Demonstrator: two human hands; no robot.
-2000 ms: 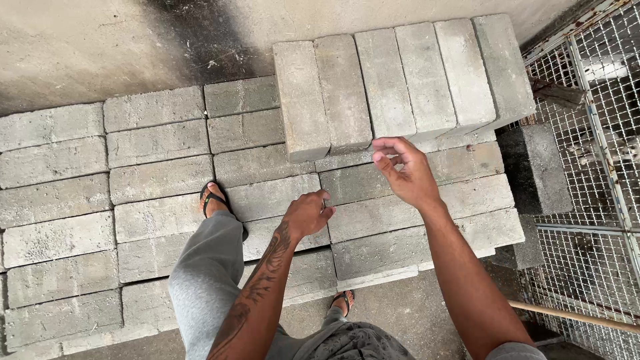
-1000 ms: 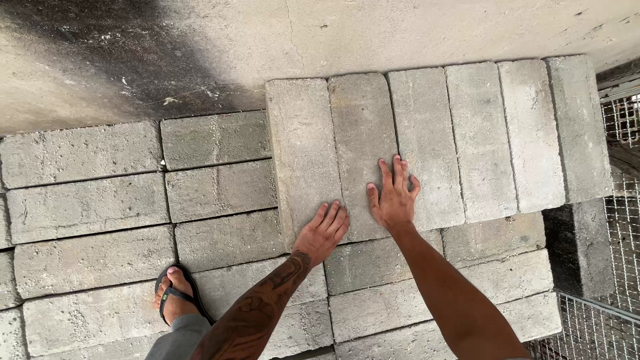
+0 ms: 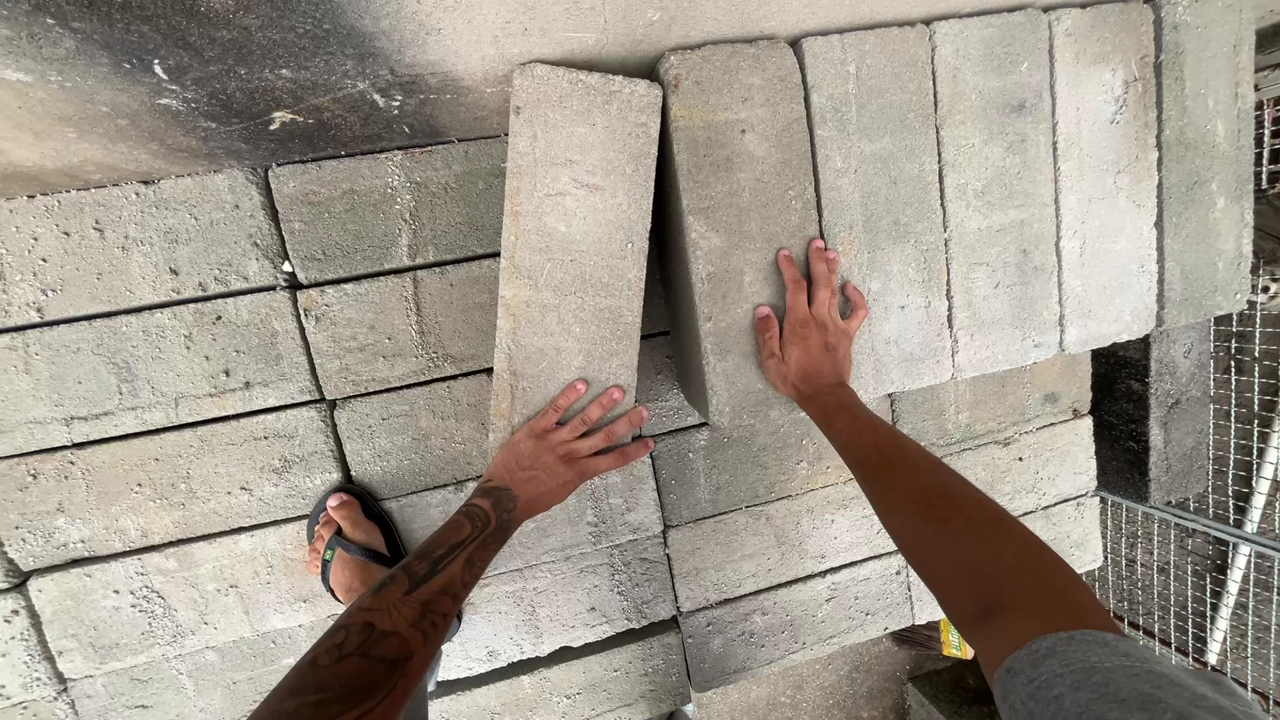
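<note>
Several concrete blocks stand in a row on top of a stacked layer of similar blocks. The leftmost concrete block (image 3: 580,230) is set apart from its neighbour, with a narrow wedge of gap between them. My left hand (image 3: 565,450) rests with spread fingers on the near end of that block. Flat on the near part of the second concrete block (image 3: 740,180) lies my right hand (image 3: 812,325), its fingertips close to the seam with the third concrete block (image 3: 880,150). Neither hand is closed around a block. The undersides of the blocks are hidden.
A stained wall (image 3: 450,50) runs behind the blocks. My foot in a black flip-flop (image 3: 355,540) stands on the lower layer of blocks (image 3: 160,370) at the left. Wire mesh (image 3: 1160,570) and a dark-sided block (image 3: 1180,410) are at the right.
Both hands were above the blocks, then came down onto them. The leftmost block has shifted left, away from the second, which it stood against one second ago. The view has moved closer.
</note>
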